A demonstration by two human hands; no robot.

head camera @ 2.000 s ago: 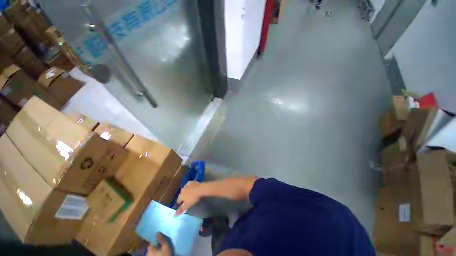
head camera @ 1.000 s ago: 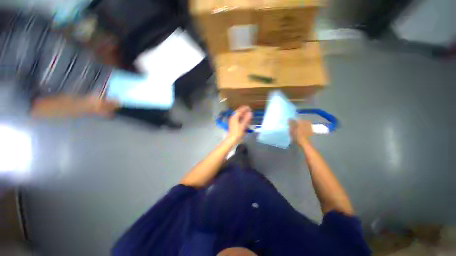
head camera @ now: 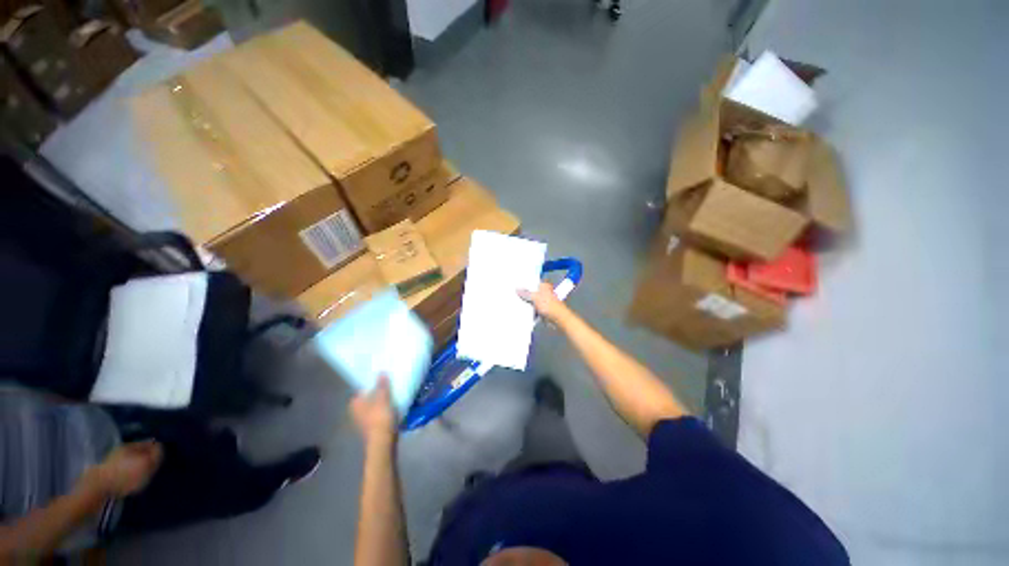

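My left hand (head camera: pixel 374 407) holds a light blue sheet (head camera: pixel 382 341) by its lower edge, in front of the stacked cartons. My right hand (head camera: pixel 542 301) holds a white sheet (head camera: pixel 500 296) by its right edge, above the blue trolley handle (head camera: pixel 443 400). The two sheets are apart. Large brown cartons (head camera: pixel 277 133) stand on the trolley, one with a white label (head camera: pixel 331 238). A small carton with a green edge (head camera: pixel 403 255) lies on the lower carton. The trolley's platform is hidden.
At the lower left is a seated person's hand (head camera: pixel 131 467), near a dark chair (head camera: pixel 227 332) with white papers (head camera: pixel 151 337) on it. Open brown cartons (head camera: pixel 747 221) with a red item (head camera: pixel 783 272) stand at the right beside a pale wall (head camera: pixel 907 299). More cartons are at the upper left.
A white sheet is now in my right hand, and the light blue sheet is now in my left hand. The view has turned; the other person's hand no longer holds papers.
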